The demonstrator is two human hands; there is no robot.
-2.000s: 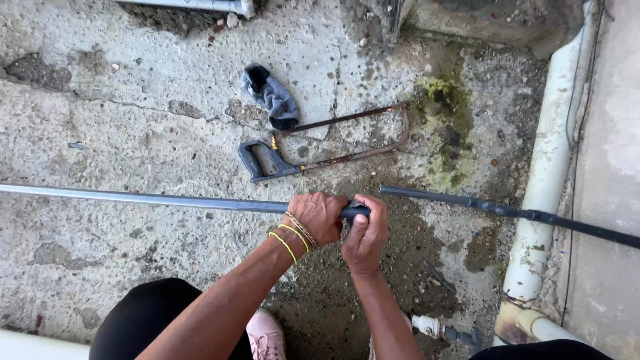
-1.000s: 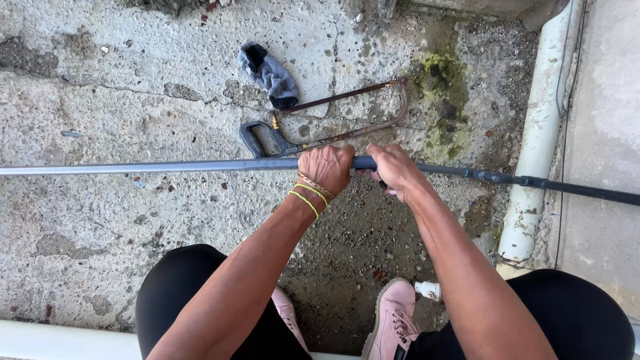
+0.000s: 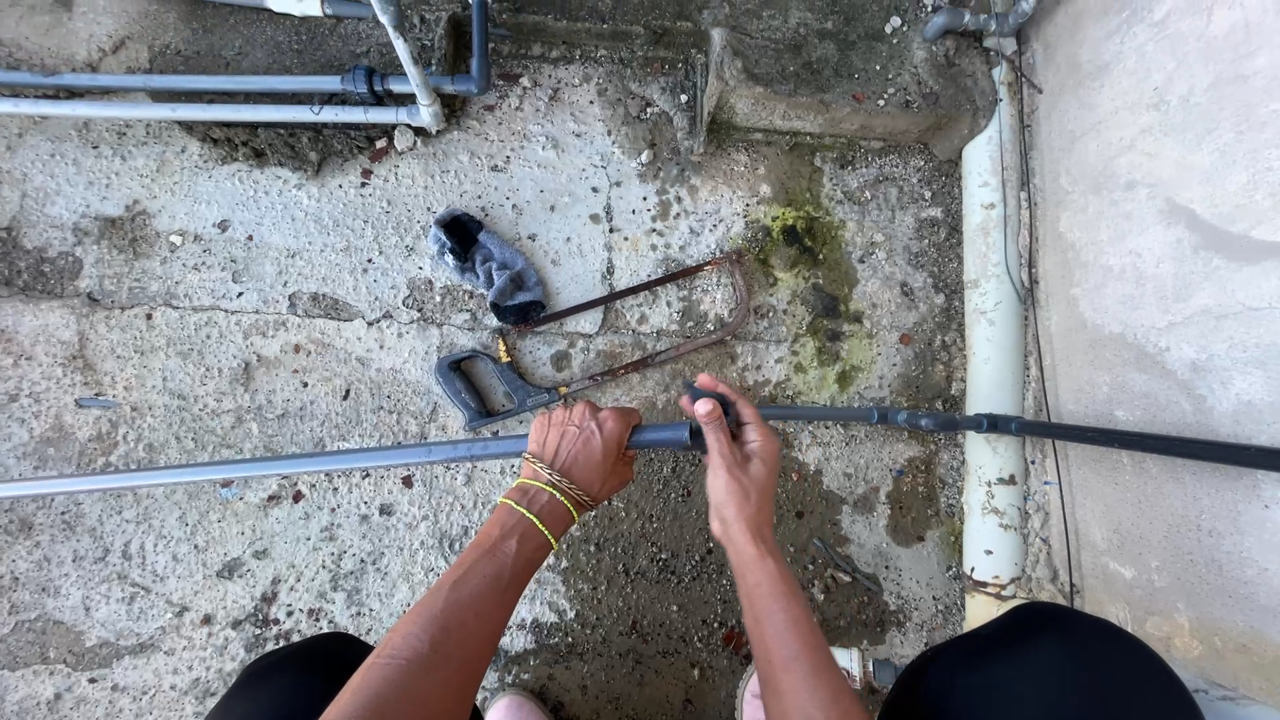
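A long grey plastic pipe (image 3: 400,457) comes in from the left, and my left hand (image 3: 583,455) is closed around it near its right end. Just past that end, my right hand (image 3: 740,450) holds a small dark piece (image 3: 708,402) between thumb and fingers; its exact kind is unclear. Behind the right hand starts a darker pipe with joined fittings (image 3: 950,422), which runs off to the right. Whether the two pipes touch is hidden by the fingers. Beyond my left hand a rusty hacksaw (image 3: 500,390) lies on the concrete, its blade end beside a grey and black sock (image 3: 488,268).
A thick white pipe (image 3: 995,350) runs along the wall (image 3: 1160,250) at the right. Grey and white pipes (image 3: 250,112) cross the upper left, near a raised concrete edge (image 3: 830,118). A white fitting (image 3: 850,664) lies low, near my right shoe.
My right hand has left the pipe line it gripped a second ago and now holds the small dark piece. The left hand has stayed on the grey pipe. The view takes in more ground ahead.
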